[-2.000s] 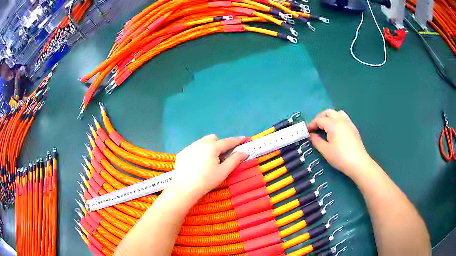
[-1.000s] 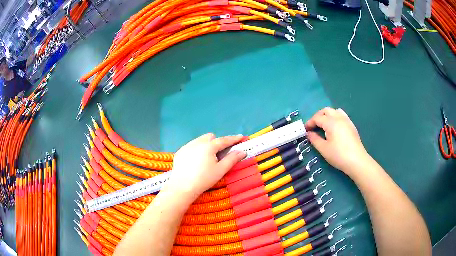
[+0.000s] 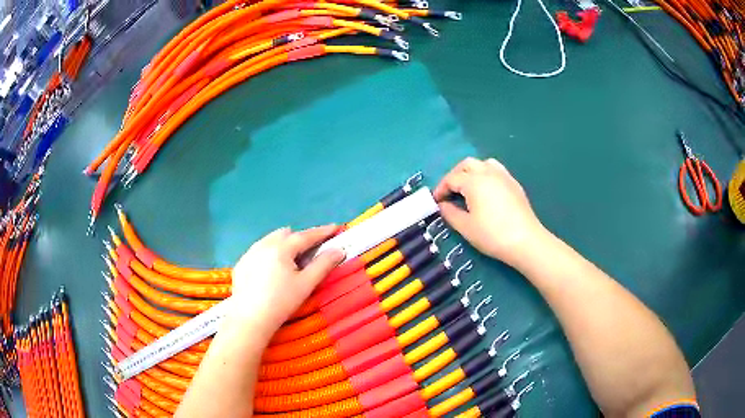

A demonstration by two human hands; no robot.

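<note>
A row of orange cable assemblies [image 3: 298, 371] lies side by side in front of me, with red bands, yellow lengths, black sleeves and silver lugs at the right. A steel rule [image 3: 384, 227] lies slantwise across them. My left hand [image 3: 274, 273] grips the rule near its middle between thumb and fingers, and hides part of it. My right hand [image 3: 484, 204] pinches the rule's right end, near the lugs. The rule's left end rests over the cables' left ends.
More orange cables [image 3: 220, 90] lie in a curved pile at the back. A cable bundle [image 3: 49, 367] lies at the lower left. Scissors [image 3: 699, 181] with orange-red handles lie at right. A white cord loop [image 3: 533, 73] and a red piece [image 3: 578, 24] are at the back right.
The whole view has shifted, so the cables and both hands appear further left. A yellow object and a dark cuff now show at right. Both hands keep their hold on the rule.
</note>
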